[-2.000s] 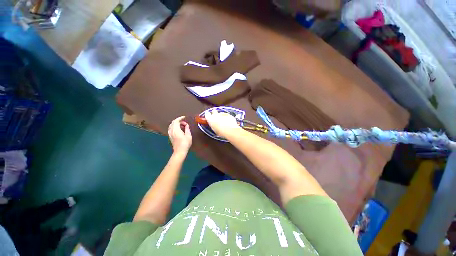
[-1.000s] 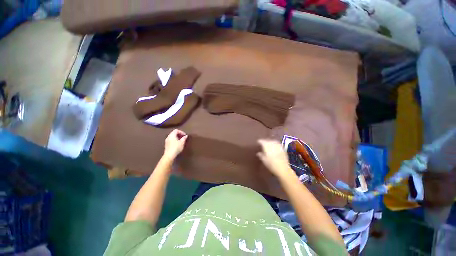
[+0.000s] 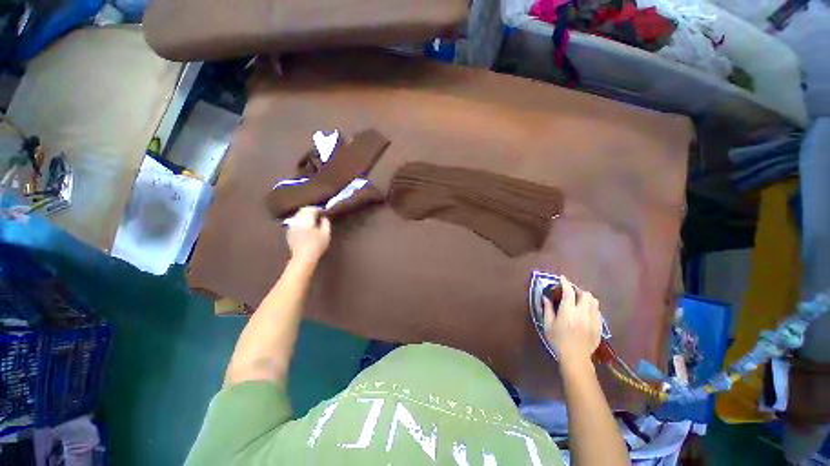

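Observation:
The steam iron (image 3: 543, 314) stands at the right front of the brown cloth-covered pressing table (image 3: 437, 300). My right hand (image 3: 573, 320) is closed on its handle. My left hand (image 3: 308, 233) is at the front edge of the loose brown curved pieces (image 3: 339, 173), its fingers at the white-edged strip (image 3: 349, 193); whether it grips the strip is hard to tell. A small white heart-shaped piece (image 3: 326, 144) lies behind them. A ridged stack of brown curved strips (image 3: 478, 202) lies in the middle.
The iron's wrapped hose (image 3: 755, 357) runs off to the right. A long brown padded shape (image 3: 300, 25) is beyond the table. A white box (image 3: 156, 217) stands at the left, and blue lattice baskets (image 3: 68, 364) at the lower left. Red and white cloth (image 3: 628, 23) lies at the back right.
My right hand let go of the iron, then took hold of its handle again at the right. My left hand moved from the table's front up to the loose pieces. The view has turned.

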